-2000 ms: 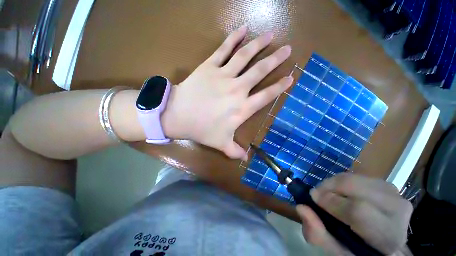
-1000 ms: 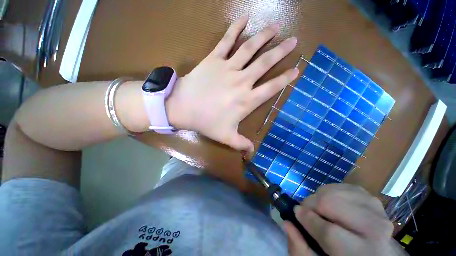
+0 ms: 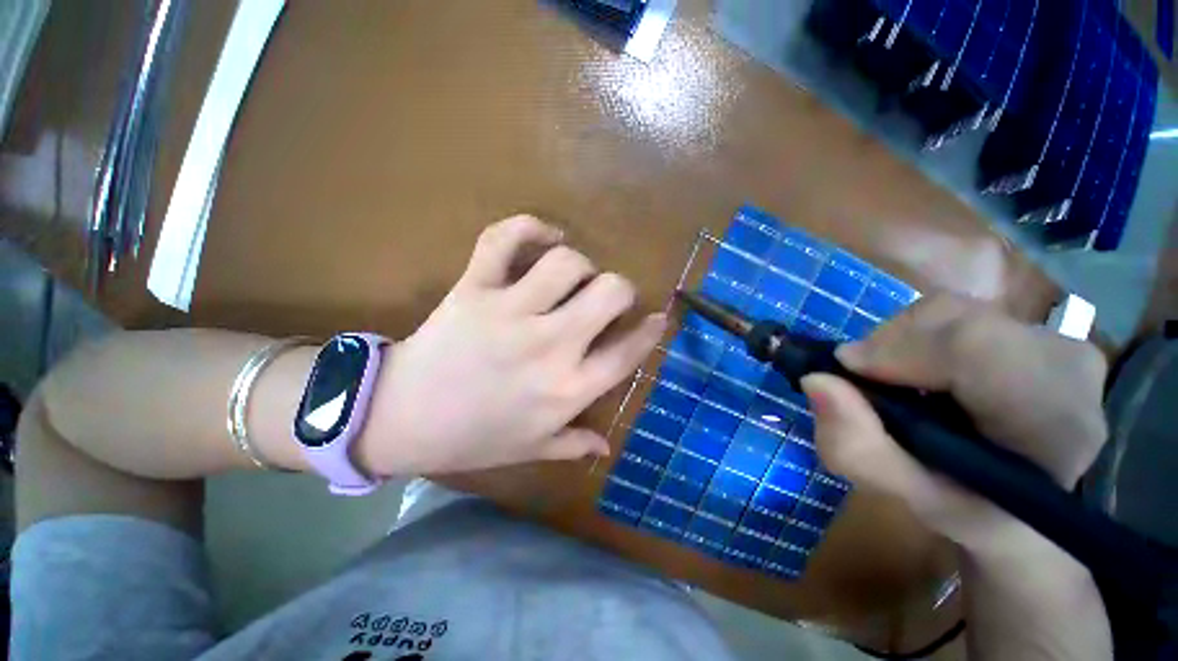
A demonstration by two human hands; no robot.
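The blue solar cell panel (image 3: 723, 426) lies tilted on the brown sheet, with a thin ribbon along its left edge and wire ends sticking out there. My left hand (image 3: 530, 355) rests beside that edge with bent fingers; its little finger reaches the ribbon, and the hand holds nothing that I can see. My right hand (image 3: 969, 400) grips the black soldering iron (image 3: 891, 400) like a pen over the panel's right part. The iron's metal tip is at the upper left edge of the panel, close to my left fingertip.
Dark blue stacked cell strings (image 3: 1033, 116) lie on a grey mat at the upper right. A white strip (image 3: 213, 155) and a long silver ribbon bundle (image 3: 127, 142) lie at the left. Another white strip (image 3: 1071, 316) shows partly behind my right hand. A dark piece with a white edge (image 3: 649, 29) is at the top.
My left fingers have bent in from a spread pose. The iron's tip has moved from the panel's lower left corner up along its left edge. The view has shifted, showing more stacked strings.
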